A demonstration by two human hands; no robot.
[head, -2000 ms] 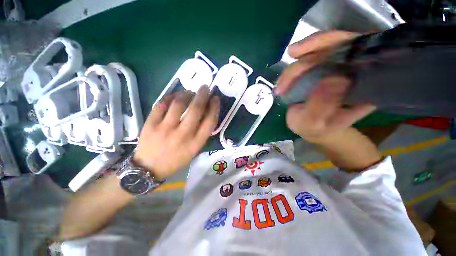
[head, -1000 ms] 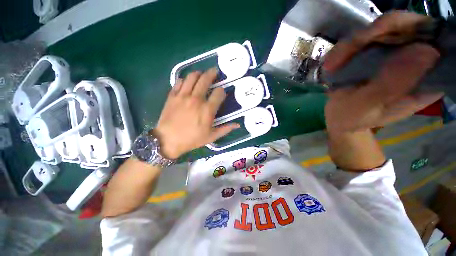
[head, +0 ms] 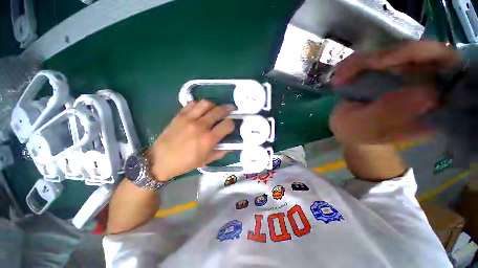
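Three white plastic housings point(head: 250, 96) lie side by side on the green bench, solid round ends to the right, loops to the left. My left hand point(head: 191, 138) lies over their loops with fingers spread and presses on them. My right hand point(head: 388, 99), blurred, is closed around the dark grey electric screwdriver point(head: 372, 85) at the front of the screw feeder point(head: 335, 31). The screwdriver's tip is too blurred to tell whether it carries a screw.
Stacked white housings point(head: 97, 141) overlap at the left. A small white looped part point(head: 44, 194) and a white bar-like part point(head: 93, 207) lie below them. Clear plastic wrap point(head: 21, 65) is at the far left. A pale rail point(head: 99, 23) crosses the top left.
The three housings have turned from slanted to nearly level under my left hand. My right hand has drawn the screwdriver away from them, right to the feeder front.
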